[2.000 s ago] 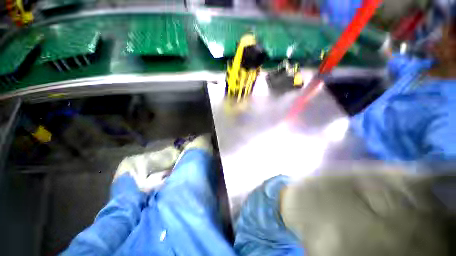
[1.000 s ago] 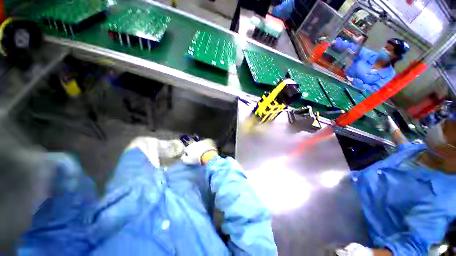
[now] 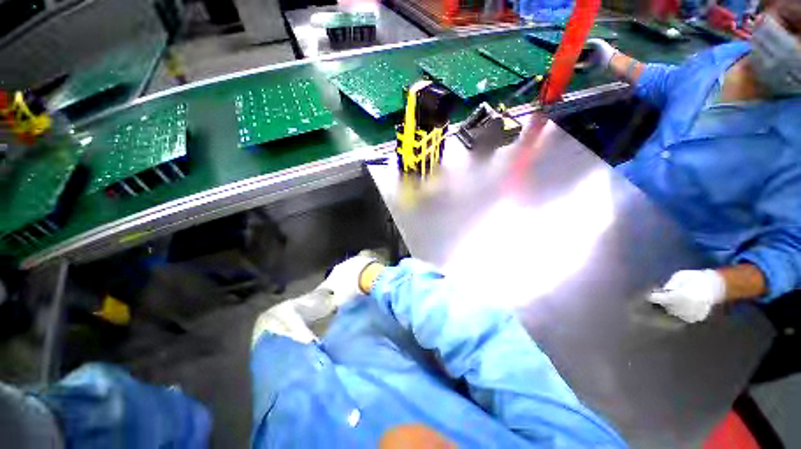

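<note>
My right hand (image 3: 351, 274), in a white glove with bare wrist above it, is low in front of me at the end of a blue sleeve. Its fingers meet a bulky pale fabric (image 3: 288, 319) over the end of the left blue cloth. This may be my gloved left hand, but no fingers show clearly. Whether my right fingers grip it is hidden by blur. A skin-coloured patch at the bottom edge cannot be made out.
A green conveyor belt (image 3: 215, 168) carries several circuit boards (image 3: 283, 111). A steel bench (image 3: 571, 289) on my right bears a black-and-yellow stand (image 3: 422, 131) and a small fixture (image 3: 488, 128). An orange-red post (image 3: 569, 54) rises nearby. A coworker's gloved hand (image 3: 692, 295) is over the bench.
The view has swung, and the bench shows more fully. My right glove stays against the pale fabric. The coworker's near gloved hand shows higher, over the bench.
</note>
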